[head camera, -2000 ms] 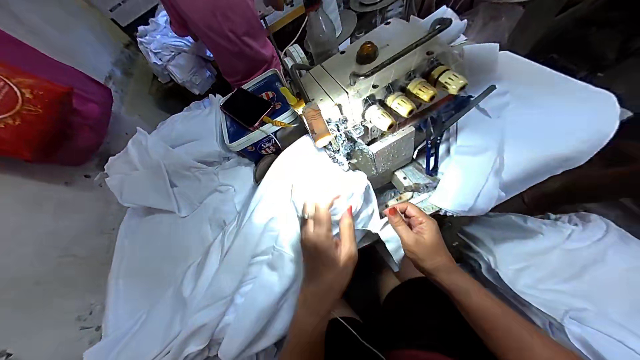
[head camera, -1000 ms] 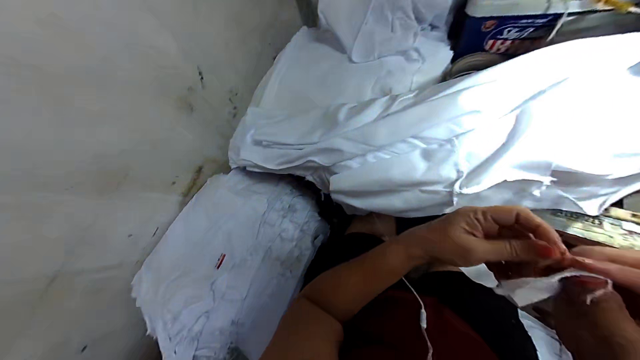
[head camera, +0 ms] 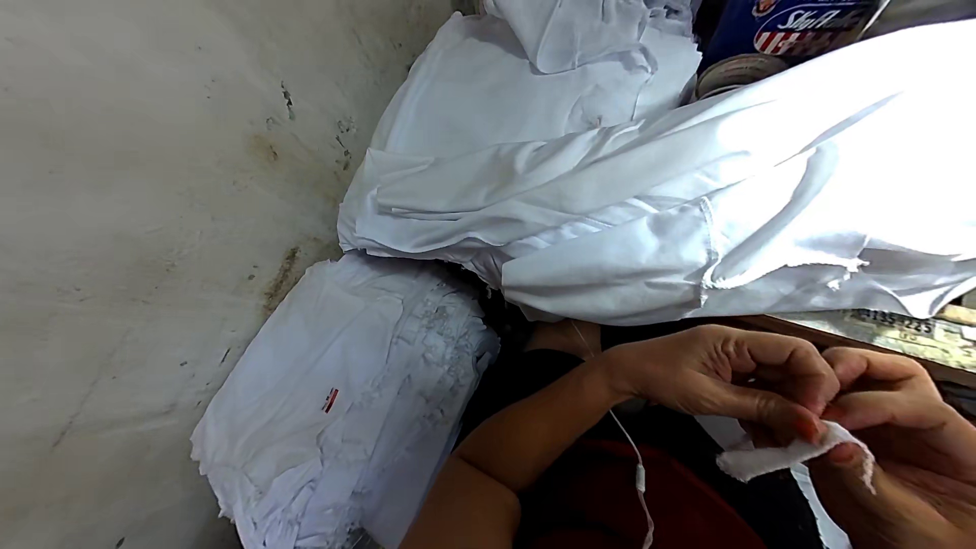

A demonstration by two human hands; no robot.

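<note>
My left hand and my right hand meet at the lower right, over my lap. Their fingers and thumbs pinch a small folded strip of white fabric between them. One frayed end hangs over the right thumb. Just above the hands, a large white cloth with rough seam edges lies bunched across the work surface. A white earphone cord hangs in front of my dark red top.
A stack of white fabric pieces with a small red tag stands at lower left beside a stained wall. More white cloth is piled behind. A blue tin and a round roll sit at upper right.
The view has swung far to the left, away from the sewing machine. My hands, apart over the cloth two seconds ago, are now together on the small white strip.
</note>
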